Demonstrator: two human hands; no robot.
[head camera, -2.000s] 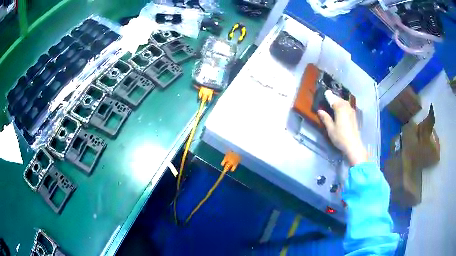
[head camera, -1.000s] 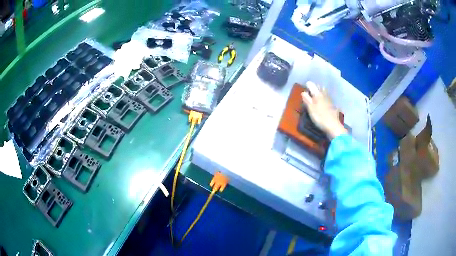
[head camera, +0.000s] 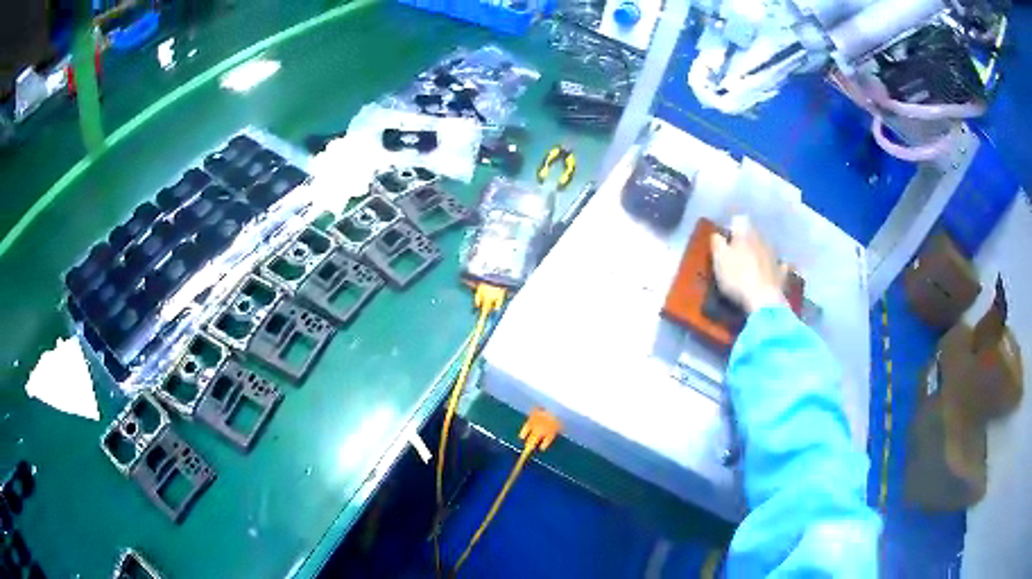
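My right hand (head camera: 747, 269), in a blue sleeve, is on the orange-brown fixture plate (head camera: 690, 296) of the white press machine (head camera: 588, 322). Its fingers rest at a dark part (head camera: 720, 308) lying on the plate; the palm and wrist hide much of that part, and whether the fingers grip it does not show clearly. My left hand is not in view. A small dark block stands on the press top behind the plate. Grey-black plastic housings (head camera: 297, 337) lie in a curved row on the green bench to the left.
A grid of flat black pads (head camera: 170, 243) lies behind the housings. Yellow-handled pliers (head camera: 557, 166), clear bags (head camera: 470, 85) and a metallic box (head camera: 506, 232) lie near the press. Orange-ended cables (head camera: 455, 390) hang in the gap. Cardboard boxes (head camera: 960, 396) stand at right. The press's metal head is above.
The view has shifted, so the bench and press sit differently in the picture. My right hand has moved from the plate's right part towards its upper middle and stays there.
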